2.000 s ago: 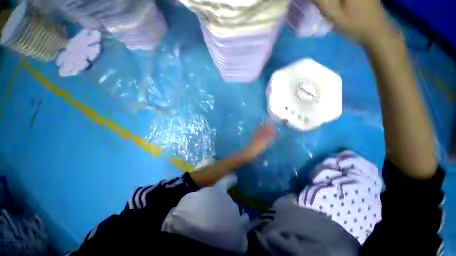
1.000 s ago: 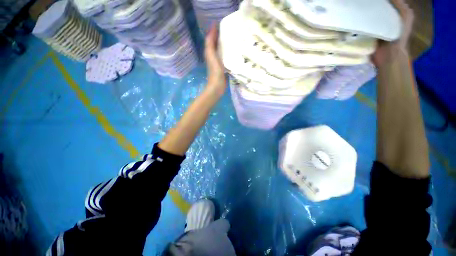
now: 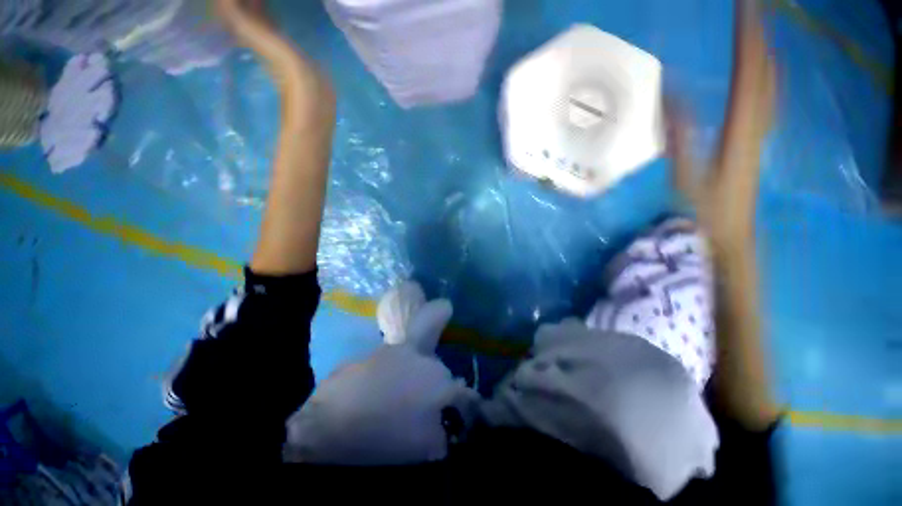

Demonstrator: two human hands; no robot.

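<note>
A white hexagonal cover (image 3: 582,111) lies face up on the plastic sheet, its central oval logo and a row of small dark marks showing. My left hand (image 3: 247,18) is at the top edge, left of the lavender stack (image 3: 430,44), and is blurred and cut off. What it touches cannot be seen. My right hand (image 3: 727,128) is raised just right of the cover, strongly blurred, with thumb and fingers apart and nothing visible in it. The top of the lavender stack is cut off by the frame.
Perforated lavender plates (image 3: 658,306) lie fanned beside my right knee. A single notched plate (image 3: 77,111) lies at the left, beside a beige ribbed stack (image 3: 18,104). More lavender stacks (image 3: 173,35) stand at the top left. Shiny plastic film (image 3: 361,232) covers the blue floor.
A second ago both hands were at the sides of the cream covers at the top; now they are wide apart and those covers are out of view. The floor items sit higher in the view.
</note>
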